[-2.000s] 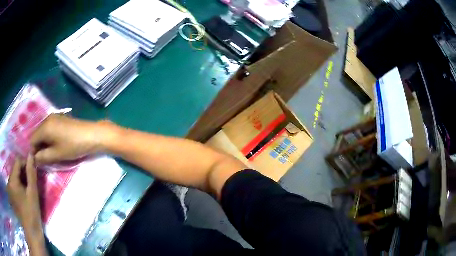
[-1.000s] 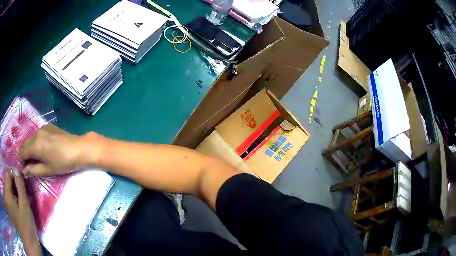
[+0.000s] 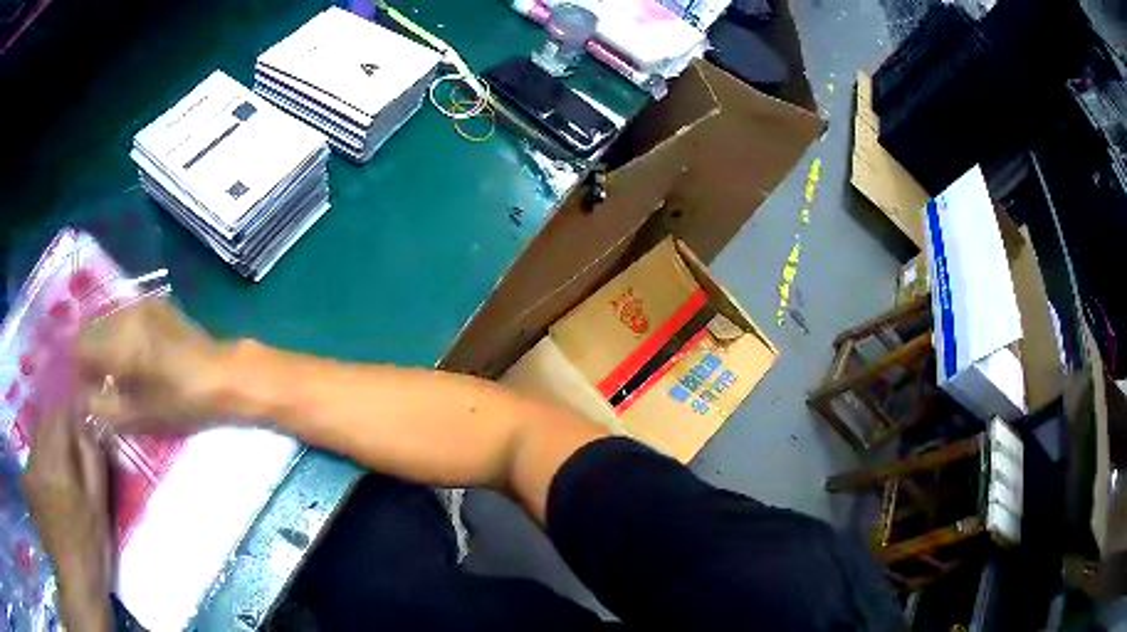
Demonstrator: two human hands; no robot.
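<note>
A stack of clear plastic bags [image 3: 204, 519] with pink-red print lies at the bench's near left edge. My right hand [image 3: 142, 364] is over the upper part of the bags, blurred, its fingers bent down. My left hand [image 3: 68, 475] is beside and below it at the left edge of the view. A pinkish clear bag part shows around the fingers of both hands. The blur hides the fingertips, so I cannot tell how they hold it. Two piles of white booklets, a nearer one [image 3: 232, 154] and a farther one [image 3: 350, 68], stand beyond my right hand.
Yellow and white bands [image 3: 464, 105] and a black oblong [image 3: 552, 105] lie right of the booklets. A brown cardboard sheet [image 3: 593, 235] stands at the edge of the green bench [image 3: 371, 247]. An open carton [image 3: 667, 352] is on the floor. Wooden stools [image 3: 908, 494] and a white box [image 3: 976, 284] are at right.
The view has shifted slightly. Both hands remain over the bags at the left; my right hand is now more blurred and my left hand has moved up a little.
</note>
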